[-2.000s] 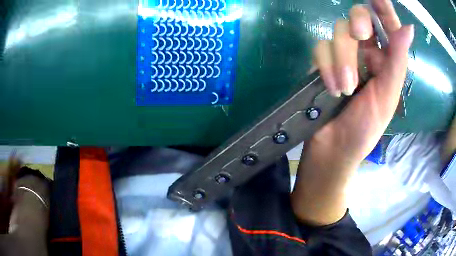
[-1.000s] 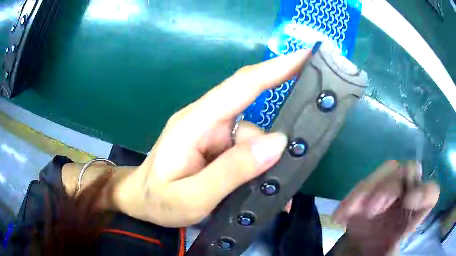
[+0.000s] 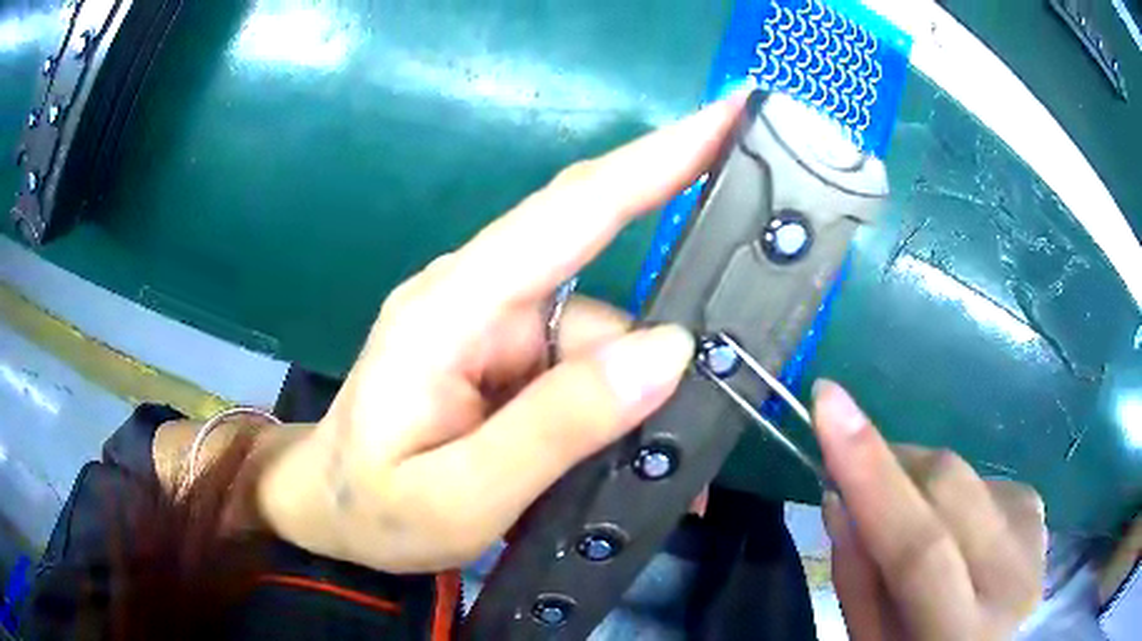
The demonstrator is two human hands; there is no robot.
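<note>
My left hand holds the grey-brown fixture bar at a slant, thumb on its face and index finger at its top end. Several round black parts with shiny pale centres sit in a row in the bar. My right hand holds the silver tweezers. The two tweezer tips are apart, at the second round part from the top. Whether a crescent piece is at the tips I cannot tell. The blue adhesive sheet with rows of white arcs lies behind the bar, partly hidden by it.
The green work surface spans the view. Dark fixture bars with small round parts lie at the far left. A white curved rail runs along the upper right, with another dark strip beyond it.
My left hand now holds the bar, which my right hand held two seconds ago. Since one second ago, my right hand has moved in and brought the tweezers onto the second round part.
</note>
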